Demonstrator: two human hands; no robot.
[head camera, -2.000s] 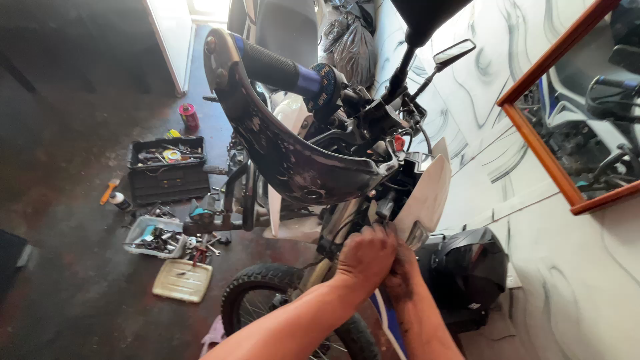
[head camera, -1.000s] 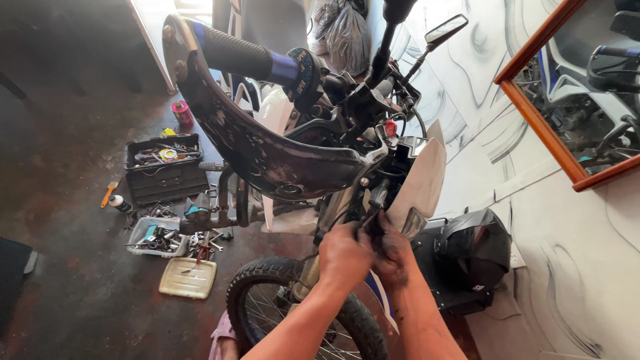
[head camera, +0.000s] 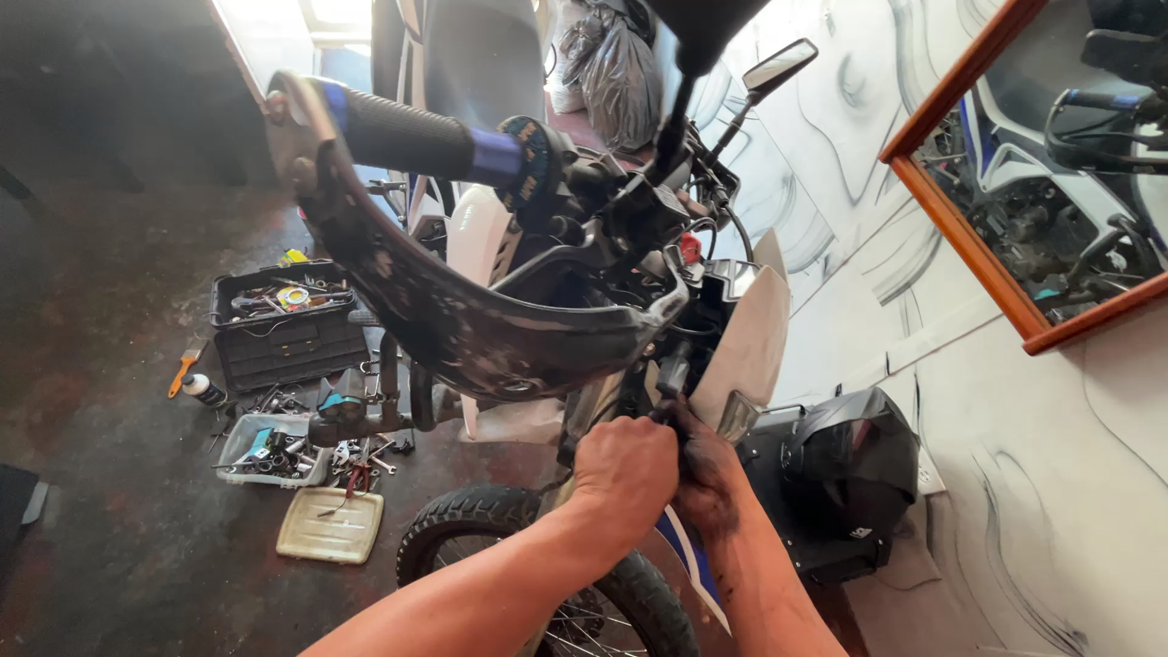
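My left hand (head camera: 630, 461) is curled at the front of a motorcycle, behind its white headlight fairing (head camera: 750, 342). My right hand (head camera: 707, 470), darkened with grime, touches it side by side. Between them is a small dark part that the fingers largely hide; which hand grips it I cannot tell. Just above the fingers shows a dark grey connector-like piece (head camera: 673, 370). The black scuffed handguard (head camera: 493, 351) and the ribbed handlebar grip (head camera: 401, 132) lie above and to the left. Below my hands is the knobby front tyre (head camera: 643, 598).
On the floor at left are an open black toolbox (head camera: 283, 351), a clear plastic bin of sockets and tools (head camera: 315, 470), a cream lid (head camera: 330, 527), a paintbrush (head camera: 184, 368) and a bottle (head camera: 203, 391). A black case (head camera: 849, 474) stands right, below a wood-framed mirror (head camera: 967, 246).
My hands have drawn close together again after being slightly apart a second ago, and remain by the fairing. The small part between them is now more covered by the fingers.
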